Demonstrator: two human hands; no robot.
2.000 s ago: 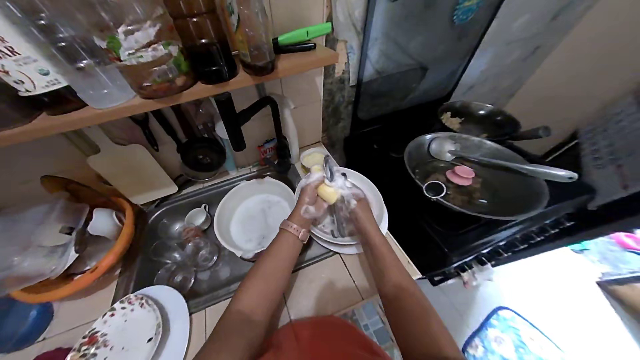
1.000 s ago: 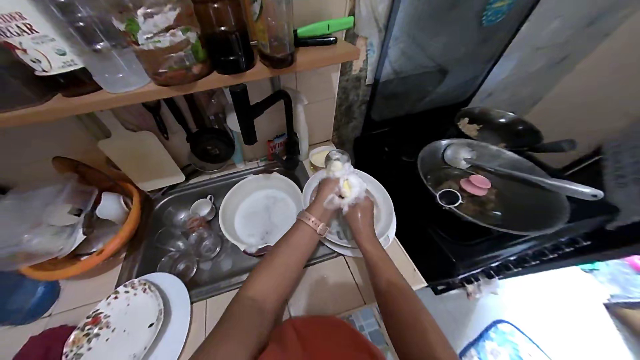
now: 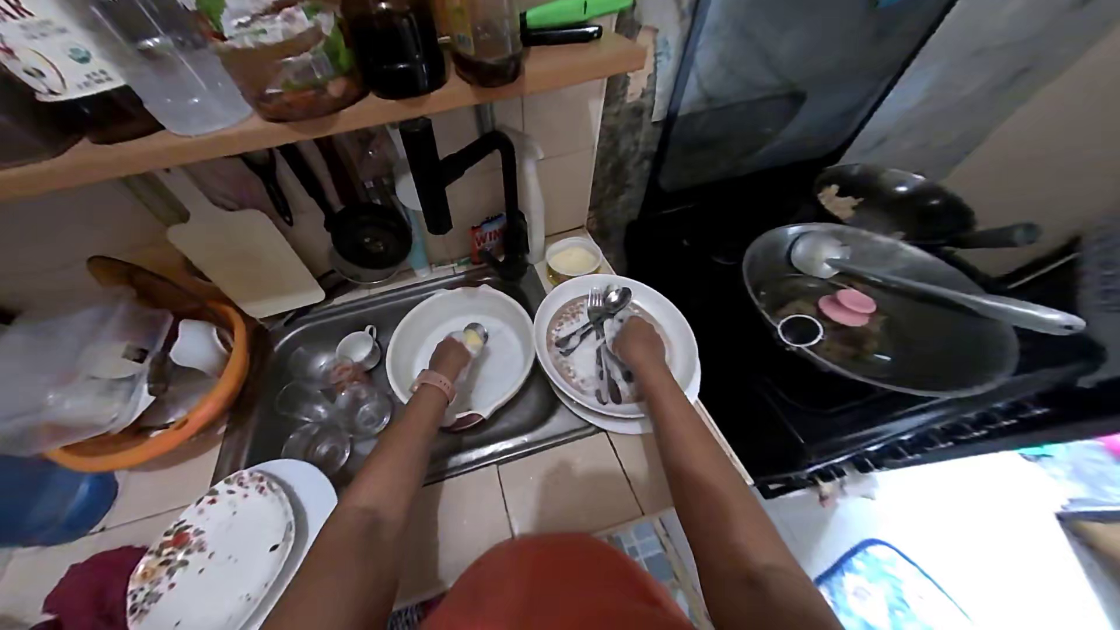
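Note:
My left hand [image 3: 451, 359] is over the white basin [image 3: 411, 328] in the sink and grips a spoon [image 3: 475, 333], with something yellow at its bowl. My right hand [image 3: 637, 341] reaches into a white bowl [image 3: 684, 337] on the counter, among forks and spoons [image 3: 604, 328] lying in cloudy, sudsy liquid. What its fingers hold is hard to make out; a whitish, foamy thing shows beside them. Under the bowl lies a white plate [image 3: 612, 423]. Glasses [image 3: 363, 409] and a small white cup [image 3: 359, 347] lie in the sink's left part.
A black faucet [image 3: 507, 175] rises behind the sink. Bottles stand on a wooden shelf [image 3: 560, 66] above. On the stove at right are a large pan [image 3: 945, 372] with a ladle and a smaller pan [image 3: 945, 197]. An orange basket [image 3: 201, 420] and plates [image 3: 219, 551] are at left.
My hands were together over the bowl with foam between them. Now they are apart: the left has moved left over the basin with a spoon, while the right is down among the cutlery.

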